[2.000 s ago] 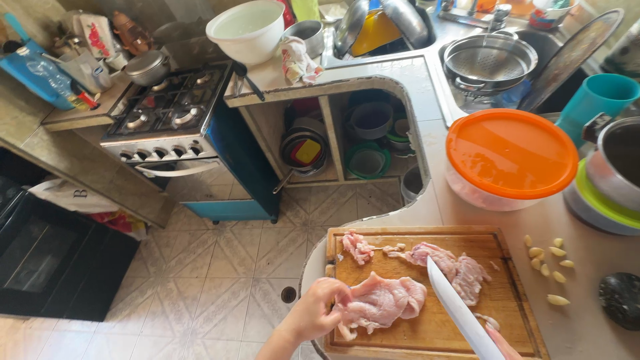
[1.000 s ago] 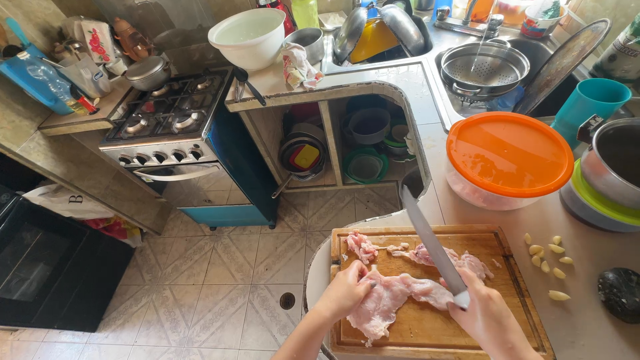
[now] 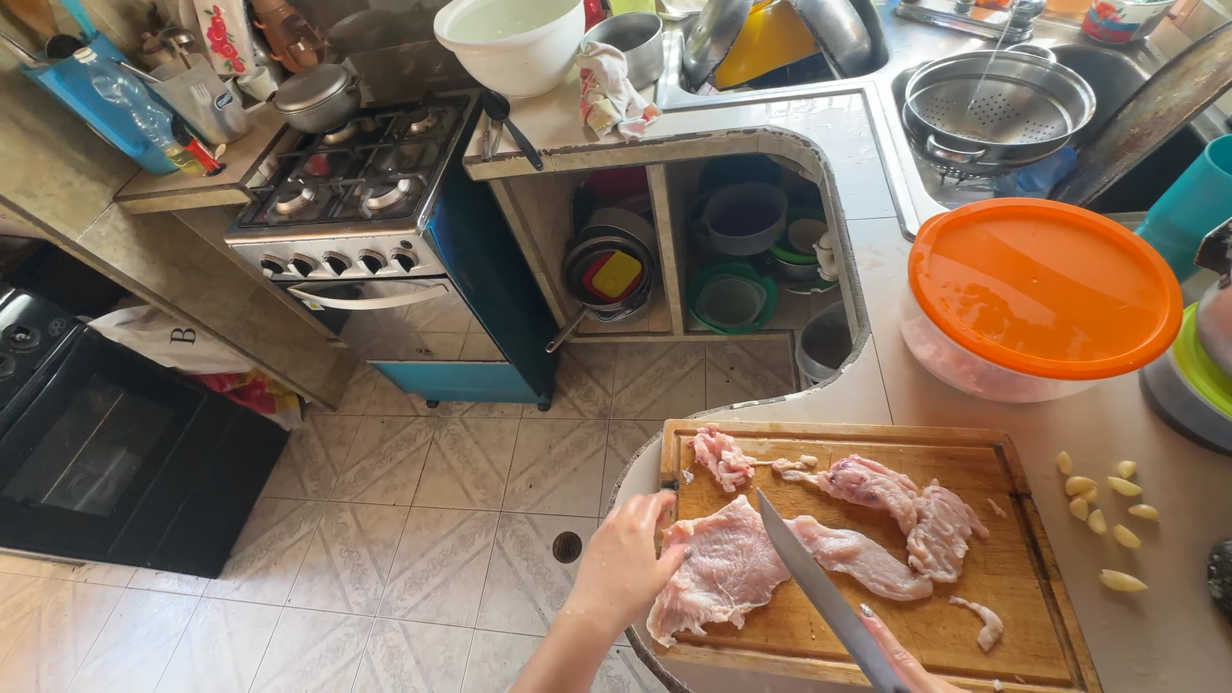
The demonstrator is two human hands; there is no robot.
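A large piece of raw meat [image 3: 727,568] lies flat on the near left of a wooden cutting board [image 3: 1030,491]. My left hand [image 3: 626,558] touches the meat's left edge with fingers apart. My right hand [image 3: 900,654], partly cut off by the bottom edge of the view, holds a kitchen knife [image 3: 818,582]; its blade lies across the meat, tip pointing up and left. Skin and trimmings [image 3: 871,491] are spread along the board's far side, and a small scrap [image 3: 980,621] lies at the right.
Right of the board are peeled garlic cloves [image 3: 1124,534] and a plastic container with an orange lid [image 3: 1044,289]. A steel colander [image 3: 999,106] sits in the sink under running water. The counter's curved edge [image 3: 635,472] runs left of the board, above the tiled floor. A gas stove [image 3: 356,192] stands farther left.
The knife has come down from above the board to across the meat, and my right hand has moved toward the bottom edge. The large meat piece now lies more spread out.
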